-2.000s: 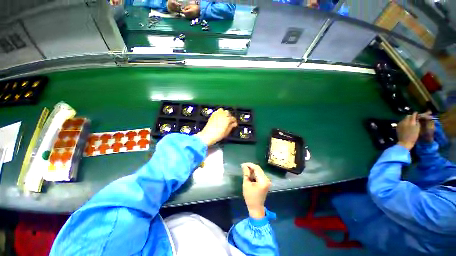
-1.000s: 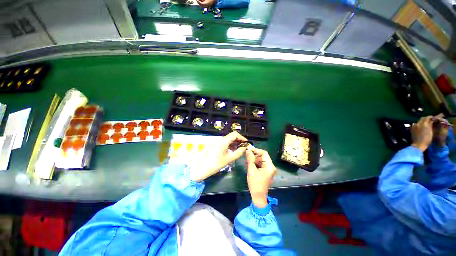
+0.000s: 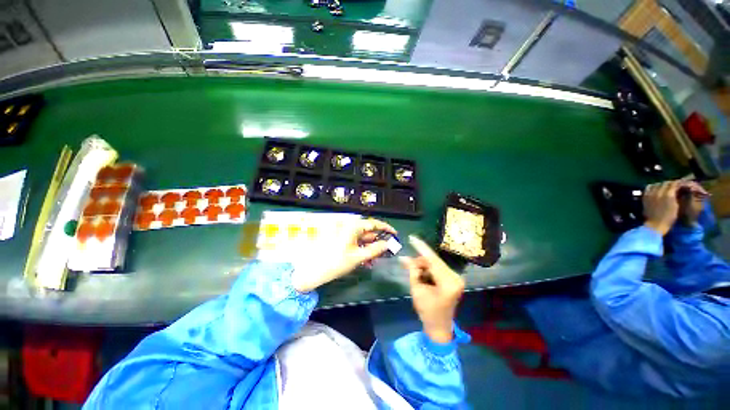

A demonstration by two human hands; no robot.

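My left hand (image 3: 352, 255) holds a small dark round unit (image 3: 389, 243) with a pale patch in its fingertips, over the bench's front part. My right hand (image 3: 435, 290) is just right of it, index finger and thumb apart, with nothing visible between them. A black component tray (image 3: 336, 177) lies behind my hands. Round units sit in its pockets; the front right pocket is empty. A white liner sheet (image 3: 280, 250) with yellow dots lies partly under my left hand. A black parts box (image 3: 495, 239) with beige pads (image 3: 464, 233) stands to the right.
Red-orange stickers (image 3: 191, 207) on a strip, a sticker pack (image 3: 104, 218) and a yellow strip (image 3: 50, 216) lie left. Part of another tray (image 3: 18, 116) is at far left. A person in a blue smock (image 3: 652, 276) works at the right beside a black tray (image 3: 616, 210).
My left hand went from the tray to the front, taking a unit out of it. My hands met there. Now my right hand has parted from the unit, its index finger extended.
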